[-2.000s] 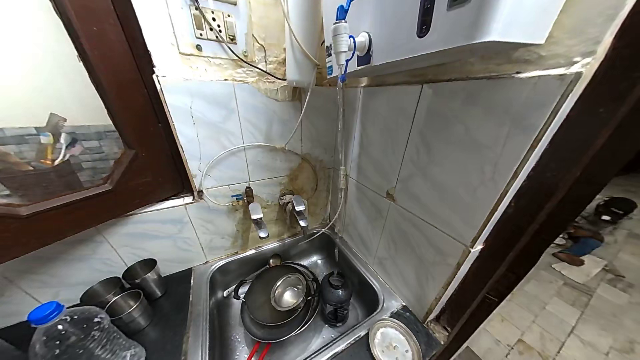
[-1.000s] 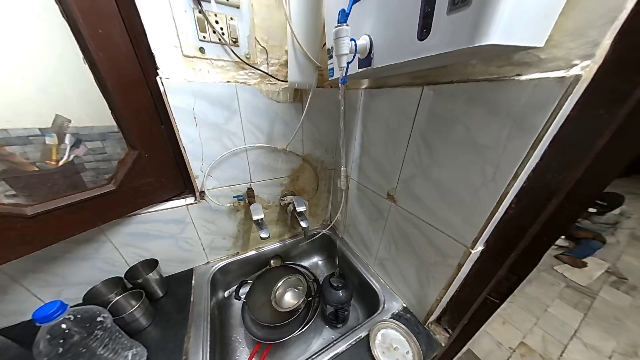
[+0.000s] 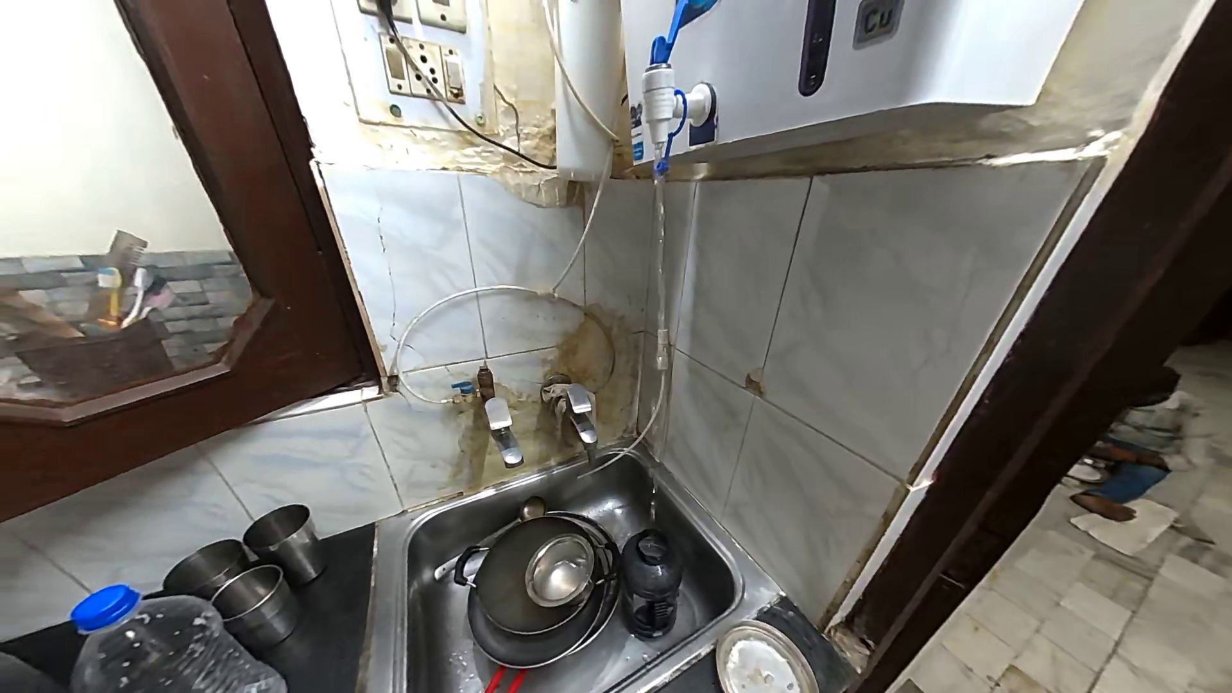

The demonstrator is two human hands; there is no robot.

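Neither of my hands shows in the head view. From the white tap [image 3: 660,101] of the wall-mounted water purifier [image 3: 866,67], a thin stream of water falls toward a dark bottle [image 3: 652,585] standing in the steel sink [image 3: 393,577]. Left of the bottle, dark pans [image 3: 500,587] lie stacked, with a small steel bowl [image 3: 560,571] on top. Two chrome faucets [image 3: 502,432] [image 3: 581,414] are fixed above the sink.
Steel tumblers [image 3: 286,544] and a clear plastic bottle with a blue cap [image 3: 164,640] stand on the dark counter at left. A round metal lid [image 3: 765,661] lies by the sink's right corner. Beyond the brown door frame [image 3: 1039,356], part of a person [image 3: 1141,472] shows near the floor.
The person beyond the door frame has shifted position slightly. Water runs from the purifier tap in all the frames.
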